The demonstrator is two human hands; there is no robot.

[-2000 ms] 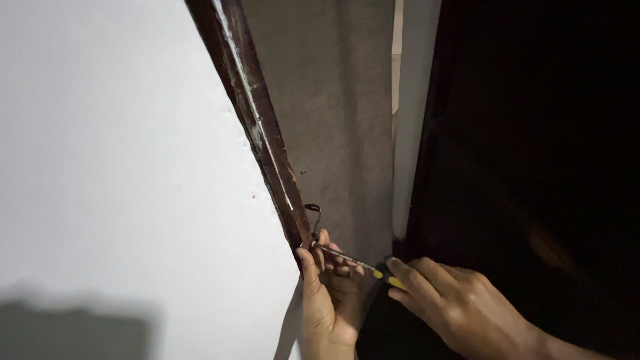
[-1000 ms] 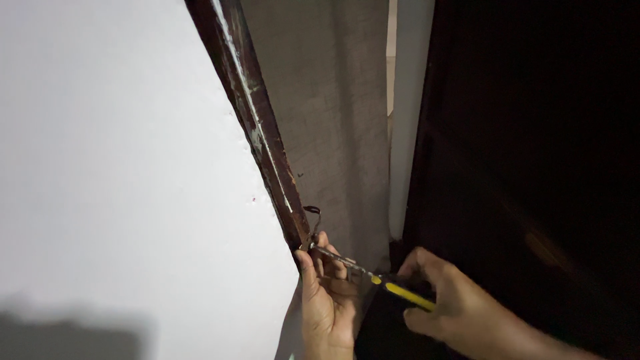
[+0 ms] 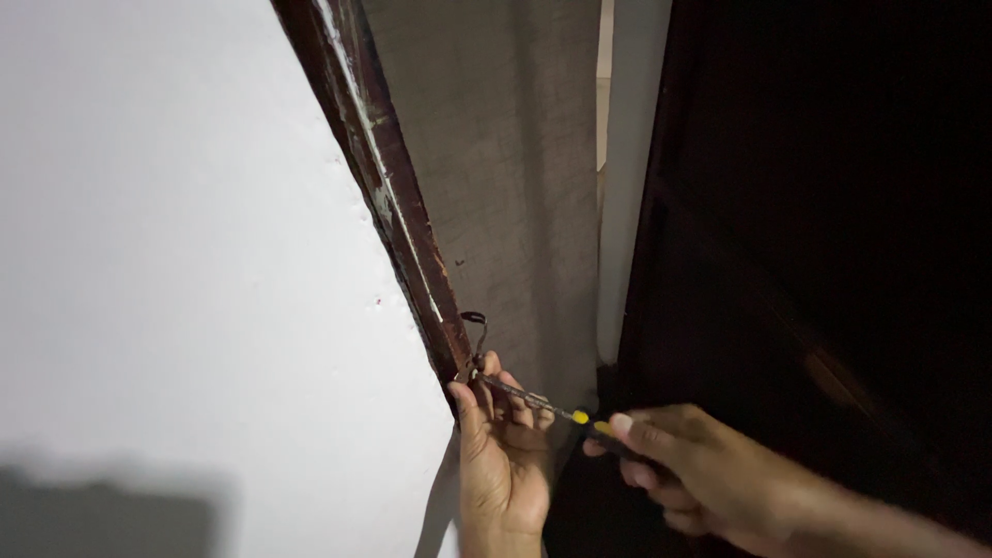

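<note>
My right hand grips the black and yellow handle of a screwdriver, whose metal shaft slants up and left. The tip meets a small metal piece on the edge of a dark wooden frame. My left hand is below the tip, its thumb and fingertips around that piece; the fingers pass behind the shaft. Just above, a small dark curved loop sticks out from the frame. The exact shape of the metal piece is too small to tell.
A white wall fills the left side. Behind the frame hangs a grey-brown cloth or panel, with a pale upright strip beside it. A very dark surface, possibly a door, takes up the right.
My right hand's hold on the screwdriver handle has changed; one second ago more of the yellow handle showed. My left hand has stayed by the frame's edge.
</note>
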